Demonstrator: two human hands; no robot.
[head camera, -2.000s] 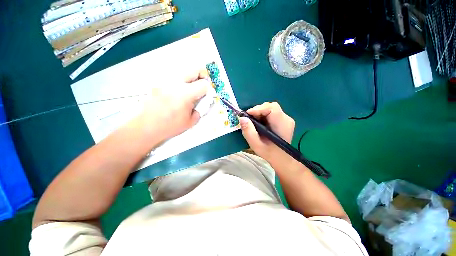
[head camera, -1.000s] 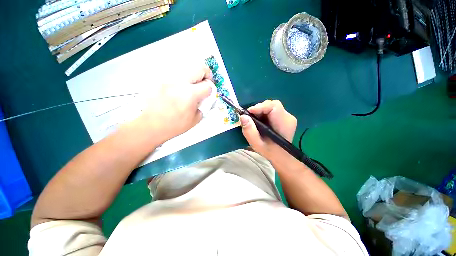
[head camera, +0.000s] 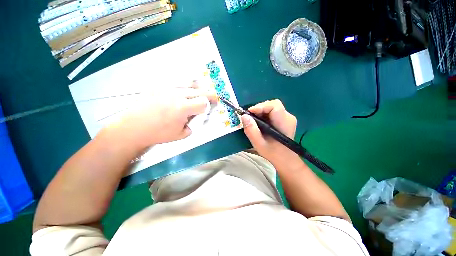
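Note:
My right hand (head camera: 270, 122) grips the black soldering iron (head camera: 280, 137), its thin metal tip at the row of green circuit boards (head camera: 219, 82) on the right edge of the white pad (head camera: 135, 65). My left hand (head camera: 175, 112) lies over the pad with its fingers beside the row, close to the iron's tip. A hair-thin solder wire (head camera: 50, 106) runs from the left edge towards my left hand. The fingertips are overexposed, but the wire seems pinched there. A small whitish piece shows under the fingers; its shape is unclear.
A pile of flexible strips (head camera: 100, 25) lies above the pad. More green boards (head camera: 240, 4) are at the top edge. A round pot with silvery bits (head camera: 298, 47), a black soldering station (head camera: 370, 25) and dark strips (head camera: 442, 40) stand right. A blue bin (head camera: 12, 170) is left, plastic bags (head camera: 410, 215) lower right.
My left hand's fingers have changed pose and shifted slightly down from the upper part of the board row. The right hand and iron stay nearly in place. The view has shifted slightly.

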